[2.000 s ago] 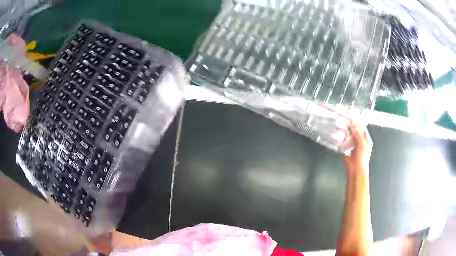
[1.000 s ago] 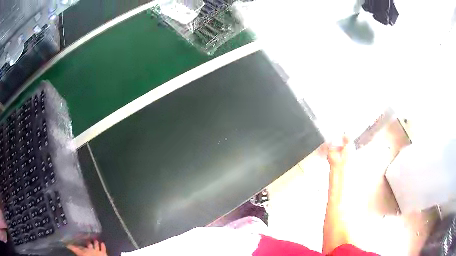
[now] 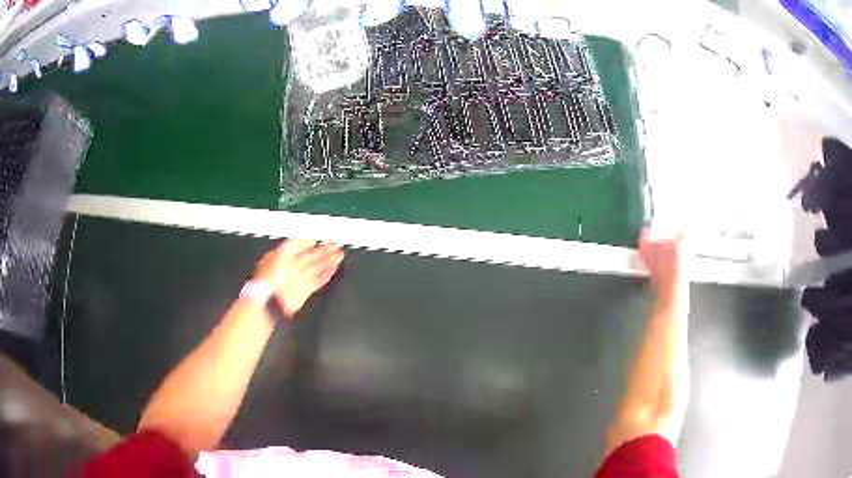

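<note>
A clear blister tray with rows of dark oblong parts [image 3: 486, 112] lies on the green mat at the back centre. A glare-whitened, tray-like shape [image 3: 715, 159] stands at the right, its details washed out. My left hand [image 3: 297, 275] is empty, fingers apart, at the pale edge strip in front of the mat, with a pale band on the wrist. My right hand [image 3: 661, 254] is at the front left corner of the whitened shape; its fingers blur into the glare, so its grip cannot be told.
A thick grey, ridged tray stack [image 3: 37, 210] stands at the left edge, cut off by the picture. The pale edge strip [image 3: 448, 241] crosses the bench above its dark front surface [image 3: 448, 364]. Small blue-edged labels [image 3: 182, 30] line the back. Black objects [image 3: 830, 308] show at the far right.
The view has swung back over the bench. My left hand has come from beside the left stack to the edge strip. My right hand is now at the whitened shape. The clear tray shows more fully.
</note>
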